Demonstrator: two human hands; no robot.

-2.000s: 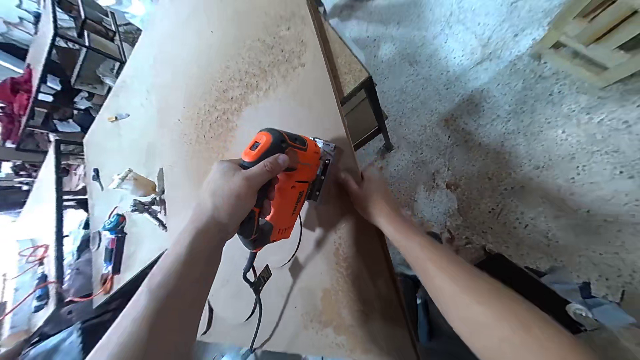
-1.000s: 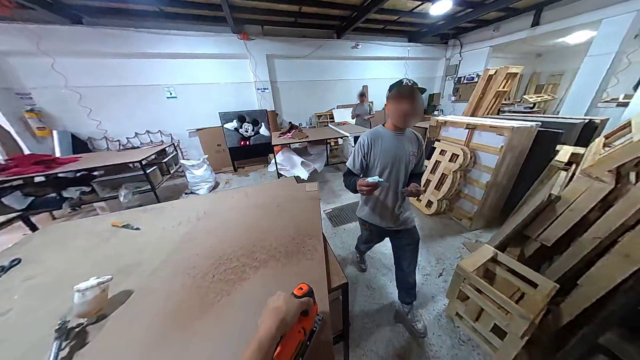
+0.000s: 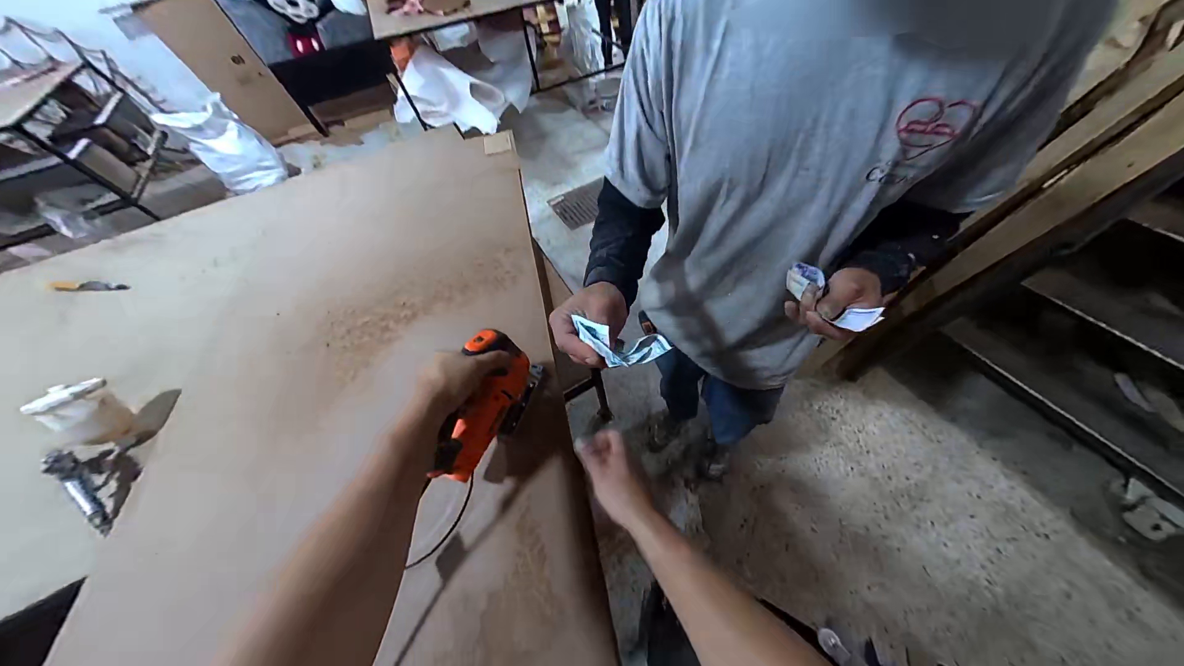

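My left hand (image 3: 460, 377) is closed around the grip of an orange and black jigsaw (image 3: 486, 407), which lies on a wooden sheet (image 3: 277, 462) near its right edge. A cord trails from the back of the tool. Sawdust (image 3: 398, 314) is scattered over the sheet beyond it. My right hand (image 3: 610, 467) is just off the sheet's right edge, its fingers curled and blurred; whether they hold anything cannot be made out. In front of me a co-worker holds a creased banknote (image 3: 622, 344) in one hand and folded papers or notes (image 3: 856, 318) in the other.
The co-worker in a grey shirt (image 3: 740, 185) stands close at the table's right side. On the left lie a spray gun (image 3: 79, 486) with a whitish cup (image 3: 79, 407) and a yellow-handled cutter (image 3: 88, 287). A white sack (image 3: 227, 148) and wooden frames (image 3: 1045, 185) stand farther off.
The co-worker has come from farther back to the table's edge. My right hand has left the sheet's edge beside the jigsaw. The view swung up and partly down again.
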